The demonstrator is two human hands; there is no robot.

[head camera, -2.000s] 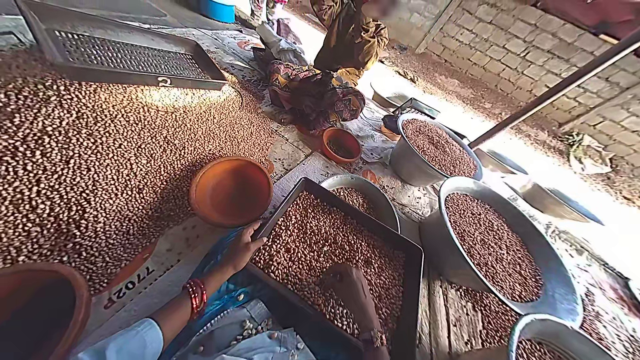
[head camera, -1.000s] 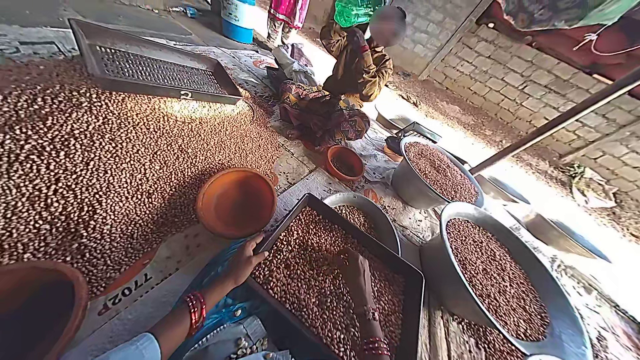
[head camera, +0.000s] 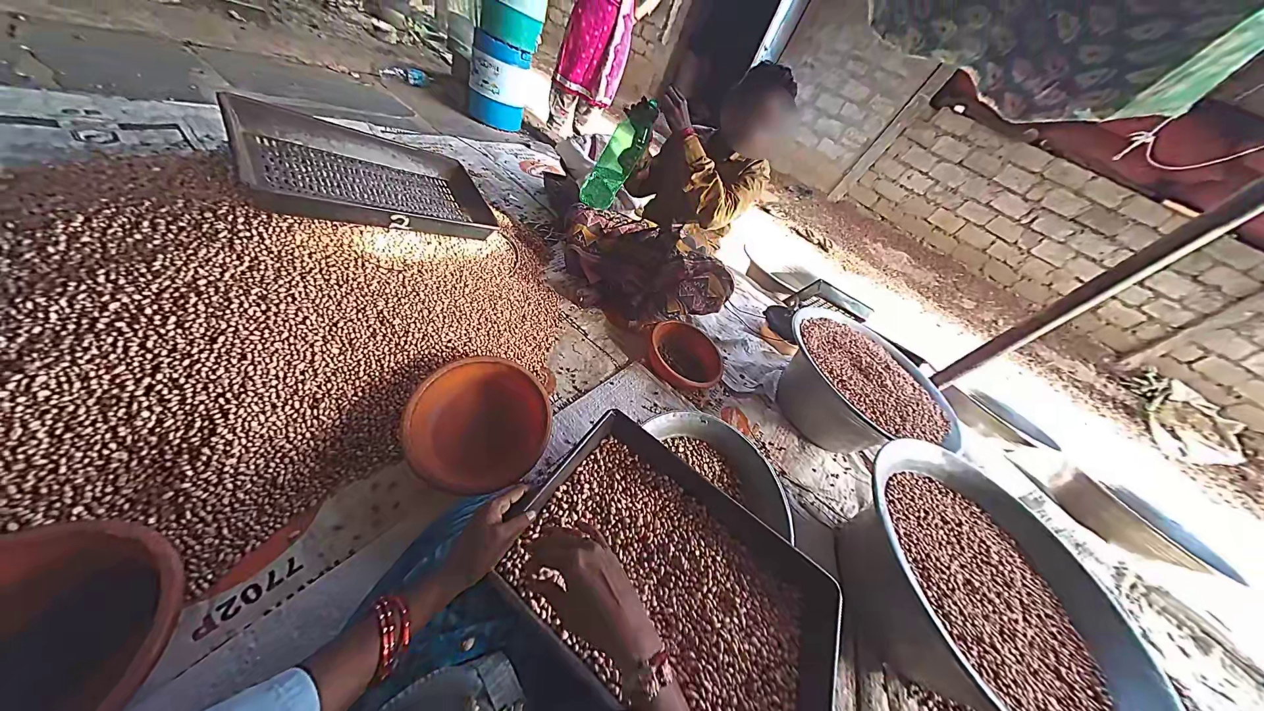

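A dark rectangular metal tray (head camera: 828,602) full of brown peanut-like kernels (head camera: 681,553) lies tilted across my lap. My left hand (head camera: 489,538), with red bangles at its wrist, grips the tray's left edge near the far corner. Inside the tray, my right hand (head camera: 588,592) is bent down among the kernels near the left side; its fingertips are partly hidden, so whether it holds any is unclear. Just beyond my left hand sits an orange plastic or clay bowl (head camera: 477,425). A round metal basin (head camera: 765,484) with kernels stands partly behind the tray.
A large kernel heap (head camera: 247,365) spreads left, with a perforated tray (head camera: 355,178) on it. Deep metal basins of kernels (head camera: 997,592) (head camera: 869,385) stand right. A brown bowl (head camera: 163,583) is near left. Ahead, a seated person (head camera: 726,188) raises a green bottle (head camera: 620,153). A pole (head camera: 1096,281) slants at right.
My right hand has moved across the tray to its left side, nearer my left hand. My left hand stays at the tray's edge. The other person's green bottle has come down from near the head.
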